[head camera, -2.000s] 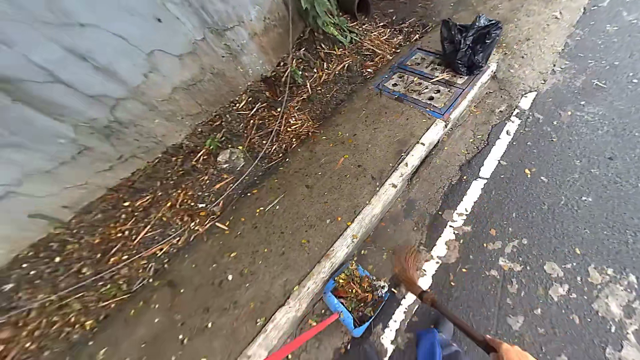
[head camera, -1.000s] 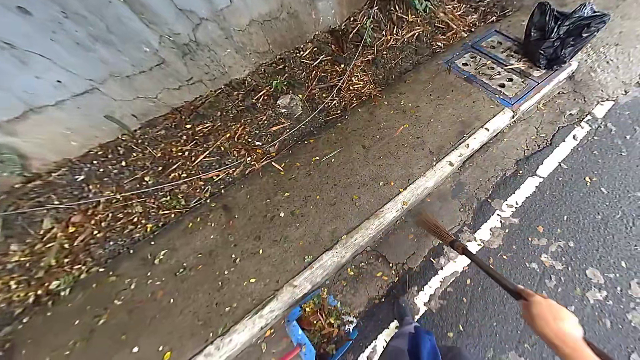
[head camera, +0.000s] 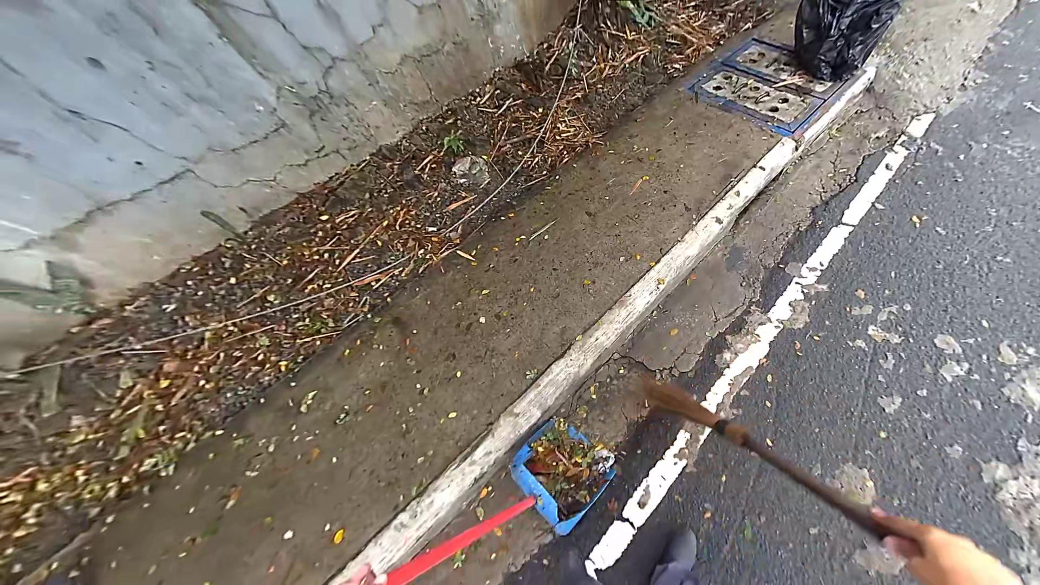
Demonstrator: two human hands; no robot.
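My right hand (head camera: 934, 548) grips the dark handle of a stick broom (head camera: 788, 459) at the lower right. The broom's brown bristles are over the gutter beside the white road line. At the bottom edge, my left hand (head camera: 364, 577) is just visible around the end of a red handle (head camera: 463, 540). That handle runs to a blue dustpan (head camera: 547, 510) lying against the curb, which holds leaves and debris (head camera: 569, 467). The bristles are to the right of the dustpan, apart from it.
A white-painted curb (head camera: 601, 345) separates the sidewalk from the asphalt road. A black plastic bag (head camera: 841, 36) sits beside a blue-framed drain cover (head camera: 760, 93). Dry leaf litter and a thin cable (head camera: 301, 302) lie along the cracked wall (head camera: 244, 97). Shoes show at the bottom.
The view has shifted since one second ago. The broom bristles have come nearer to the dustpan, and the red handle shows more fully. My right hand still holds the broom.
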